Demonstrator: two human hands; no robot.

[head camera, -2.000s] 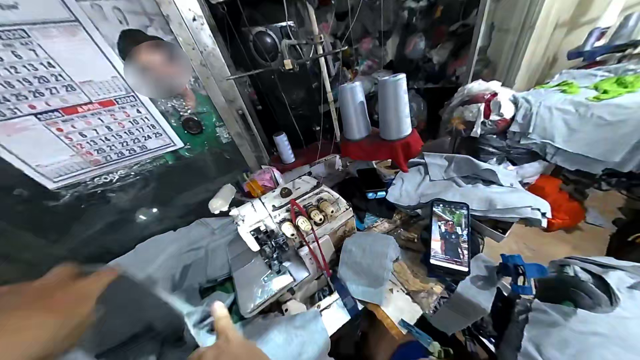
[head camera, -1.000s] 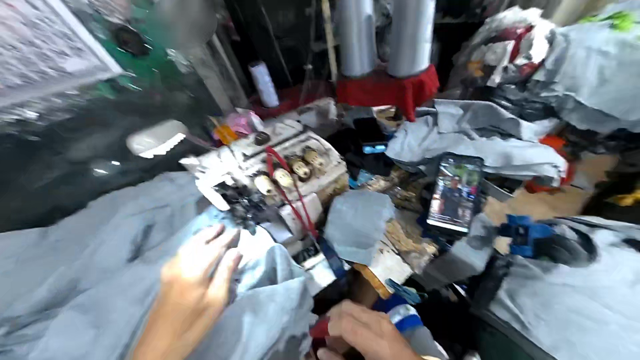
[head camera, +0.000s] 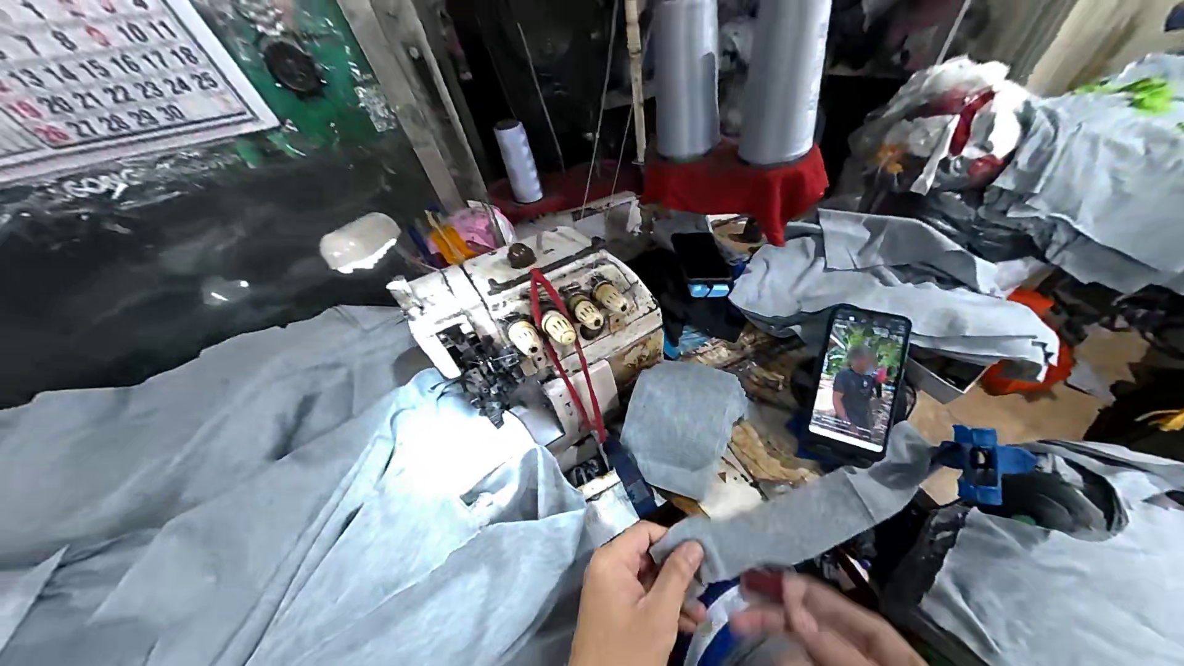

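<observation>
My left hand (head camera: 638, 592) pinches the near end of a grey fabric strip (head camera: 814, 518) between thumb and fingers, at the bottom centre. The strip runs up right towards a blue plastic clamp (head camera: 982, 465). My right hand (head camera: 823, 624) is blurred, just right of the left one, with a small dark red object (head camera: 764, 583) at its fingers; its grip is unclear. Beyond them stands a white overlock sewing machine (head camera: 592, 347) with several tension dials and a red cord. Light grey fabric (head camera: 305, 518) lies at its needle area and spreads left.
A lit phone (head camera: 858, 384) stands right of the machine, near a grey fabric piece (head camera: 684, 425). Large grey thread cones (head camera: 782, 83) sit on red cloth behind. More grey fabric (head camera: 1091, 555) is heaped at the right. A calendar (head camera: 111, 83) hangs at upper left.
My left hand has moved from the fabric beside the machine to the near end of the grey strip, which it now holds. The right hand is now beside it, further right.
</observation>
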